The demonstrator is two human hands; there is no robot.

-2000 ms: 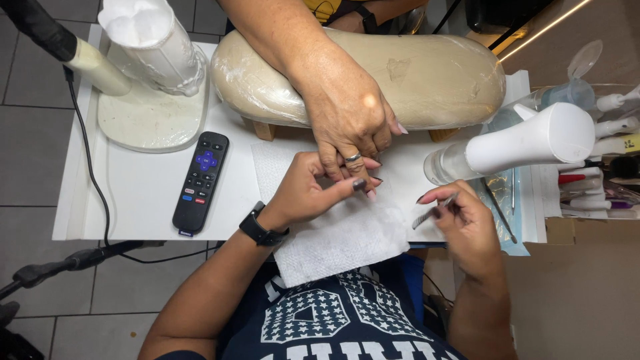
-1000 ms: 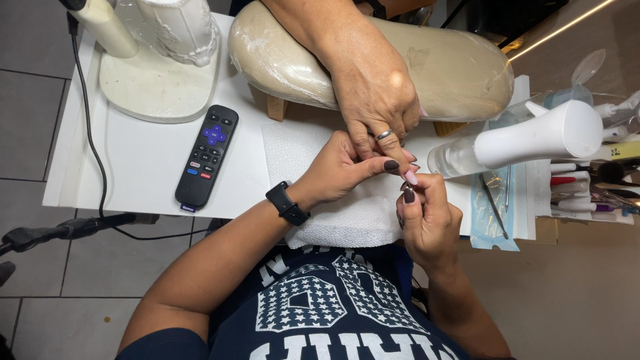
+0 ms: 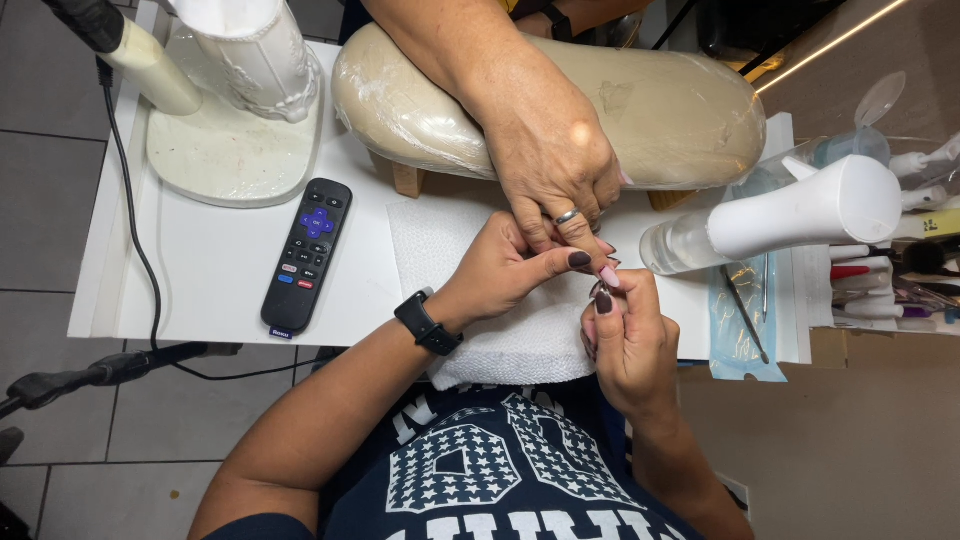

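My left hand [image 3: 517, 266], with a black watch on its wrist, grips a finger of another person's hand [image 3: 559, 165]. That hand reaches down over the cushion, palm down, and wears a silver ring [image 3: 568, 216]. The held finger ends in a long pink nail [image 3: 609, 277]. Close against this fingertip, my right hand [image 3: 626, 330] pinches a small silvery item, mostly hidden by my dark-nailed thumb and fingers; its kind cannot be told. Beneath the hands lies a white paper towel [image 3: 517, 352].
A plastic-wrapped beige armrest cushion [image 3: 675, 112] stands behind. At left are a black remote control [image 3: 304, 262] and a white lamp base [image 3: 225, 169]. At right are a white-topped spray bottle [image 3: 795, 210], a metal tool [image 3: 742, 315] on a blue pouch [image 3: 724, 360], and brushes [image 3: 926, 259].
My right hand, apart from the other person's fingers two seconds ago with the silvery item showing, has moved left and up to the fingertip. My left hand keeps its hold.
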